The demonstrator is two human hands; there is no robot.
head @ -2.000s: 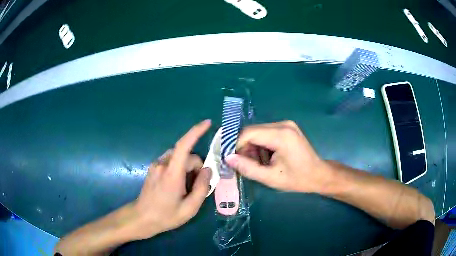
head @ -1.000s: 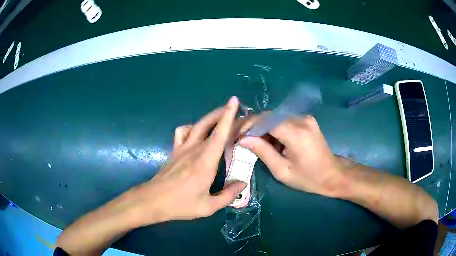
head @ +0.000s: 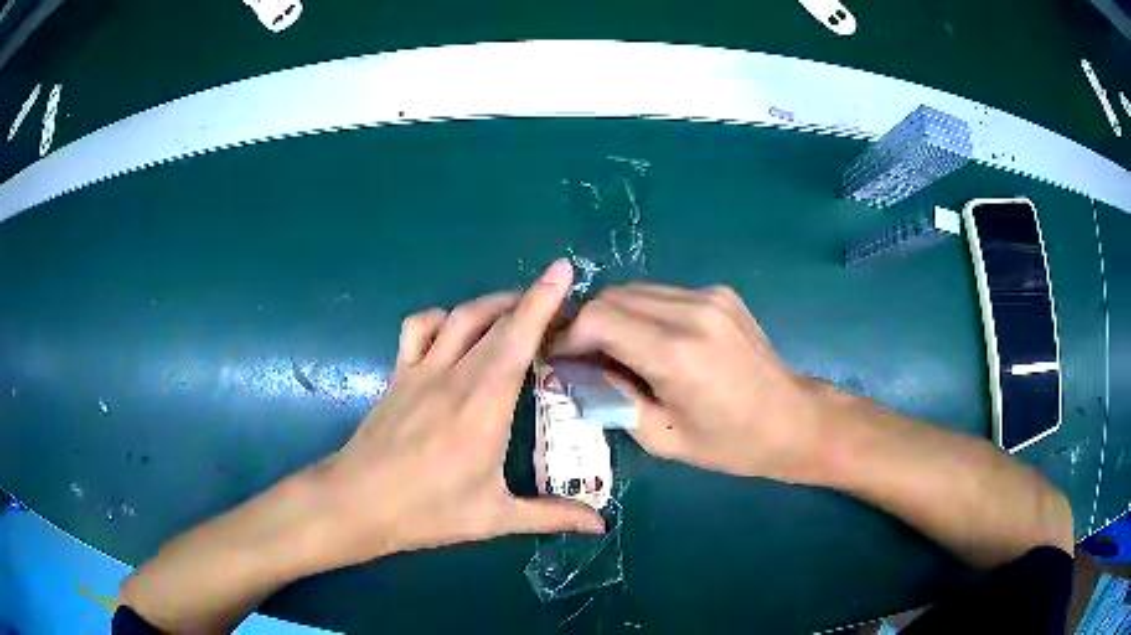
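A white housing point(head: 573, 449) lies over the pink jig point(head: 541, 465), whose edge shows at its left side; two dark holes are at its near end. My left hand point(head: 465, 422) rests around the housing, thumb at the near end and fingers at the far end. My right hand point(head: 695, 378) is bent over the far end, with a grey-blue strip point(head: 602, 399) at its fingers, its pale end over the housing. My right fingertips are partly hidden. Clear tape point(head: 577, 564) lies below the jig.
A finely lined stack point(head: 909, 155) and a smaller bundle point(head: 895, 236) stand at the right, beside a phone point(head: 1020, 323). A long white rail point(head: 558, 81) crosses the far side. White housings point(head: 829, 15) lie beyond it. More clear tape is above my hands.
The white housing has come over the pink jig. My left hand has moved onto it from the left. The strip has swung from pointing away to lying low across the housing.
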